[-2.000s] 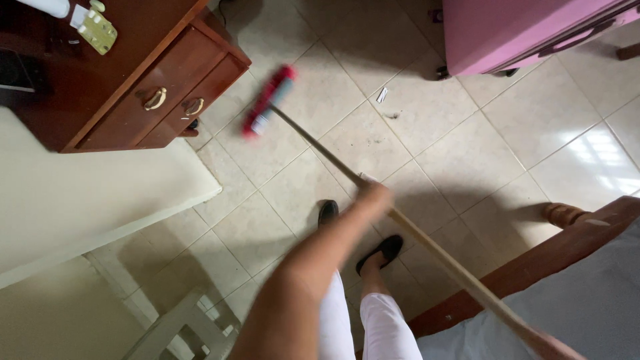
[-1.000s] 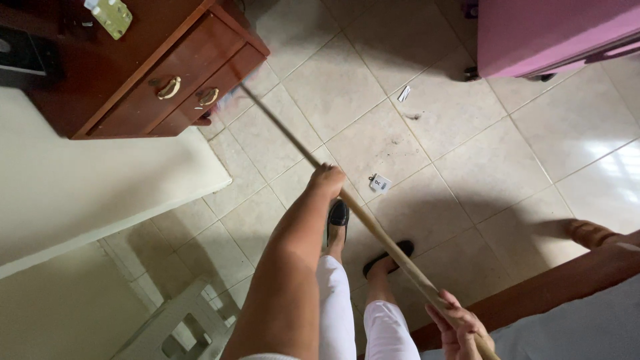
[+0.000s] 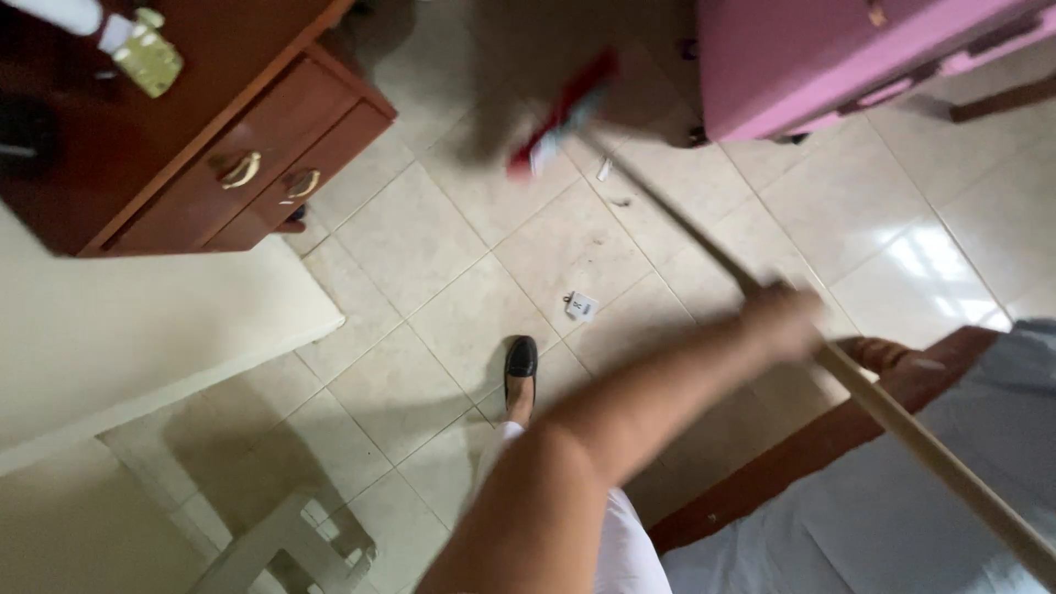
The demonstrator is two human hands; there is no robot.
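My left hand [image 3: 780,322], blurred by motion, is closed around the wooden handle of a broom [image 3: 932,450]. The handle slants from the lower right edge up to a red broom head [image 3: 565,115], which is blurred over the floor tiles near the pink suitcase [image 3: 792,66]. A white tag with a small ring [image 3: 582,307] lies on the tiles below the broom head. A small white scrap [image 3: 605,169] and dark bits of debris [image 3: 619,201] lie beside the handle. My right hand is out of view.
A wooden cabinet with brass-coloured handles [image 3: 239,169] stands upper left, above a pale ledge [image 3: 330,322]. At the lower right is a wooden-framed bed [image 3: 833,520], and a light plastic chair or stool [image 3: 280,544] is at the lower left. My black shoe [image 3: 521,359] is on the floor.
The broom head has come out from beside the cabinet toward the suitcase. My left hand has swung right with the handle. My right hand, on the handle a second ago, has left the view.
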